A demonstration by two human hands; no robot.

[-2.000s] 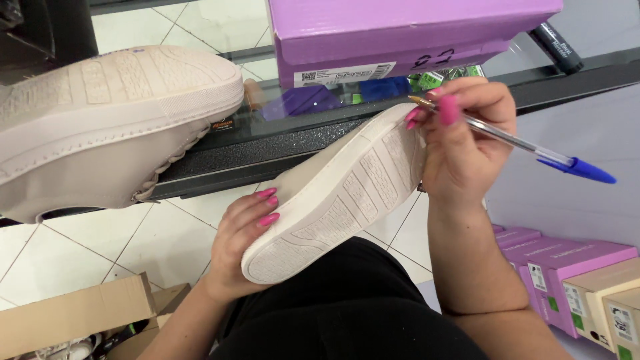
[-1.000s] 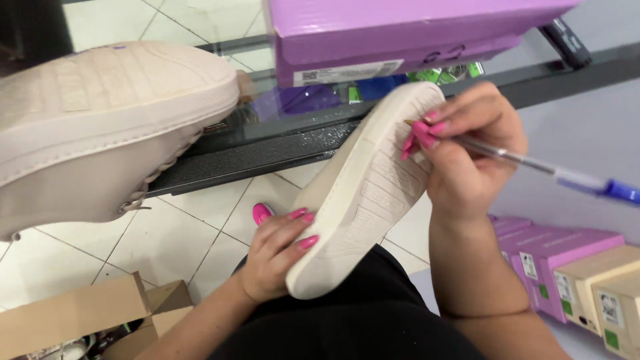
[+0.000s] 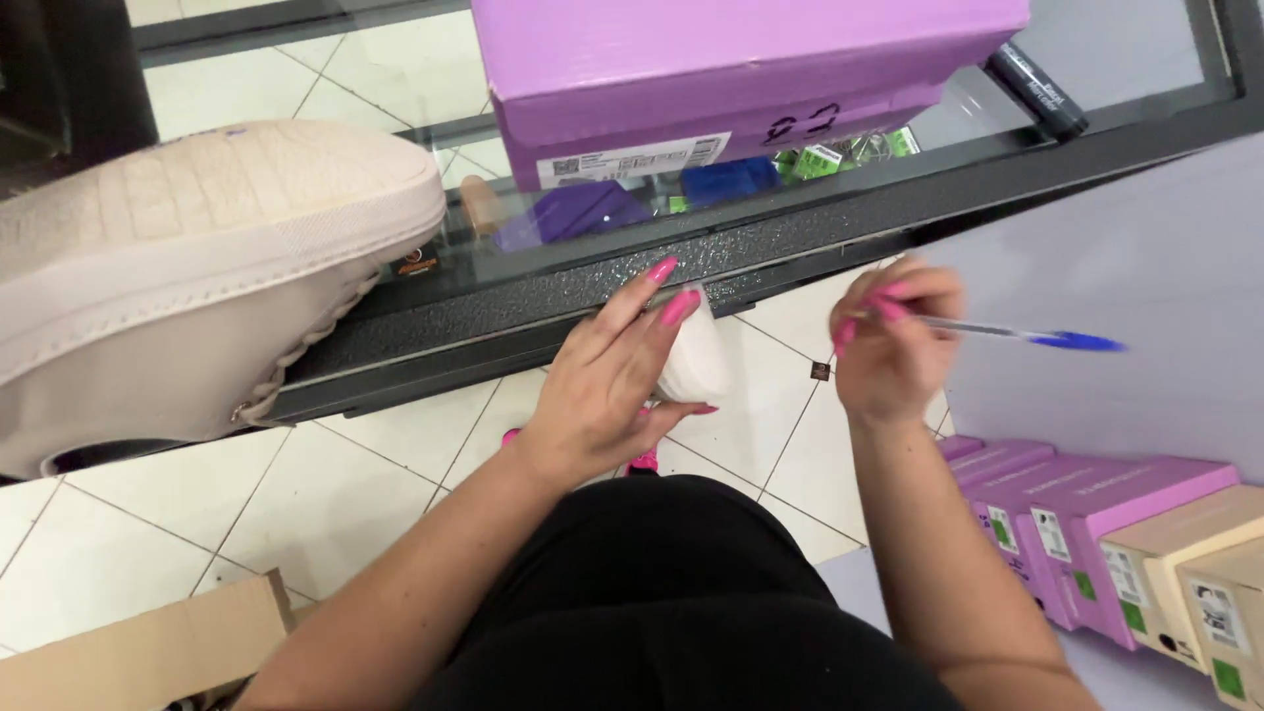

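My left hand [image 3: 617, 370] grips a pale shoe [image 3: 699, 360] just below the counter's edge. The shoe is seen end-on and is mostly hidden behind my fingers. To its right, my right hand [image 3: 894, 341] holds a ballpoint pen [image 3: 1017, 333] with a clear barrel; its blue end points right, and its tip is hidden by my blurred fingers. A second beige shoe [image 3: 197, 227] with laces lies on the glass counter at the left, its sole facing up and toward the back.
A purple shoebox [image 3: 750, 59] stands on the glass counter with its black metal edge [image 3: 553, 286]. A black marker [image 3: 1037, 91] lies right of it. Purple and beige shoeboxes [image 3: 1136, 504] are at lower right, an opened cardboard box [image 3: 148, 642] at lower left.
The shoe in my left hand has turned from sole-facing to end-on. My right hand with the pen has come away from its sole and is now apart, to the right.
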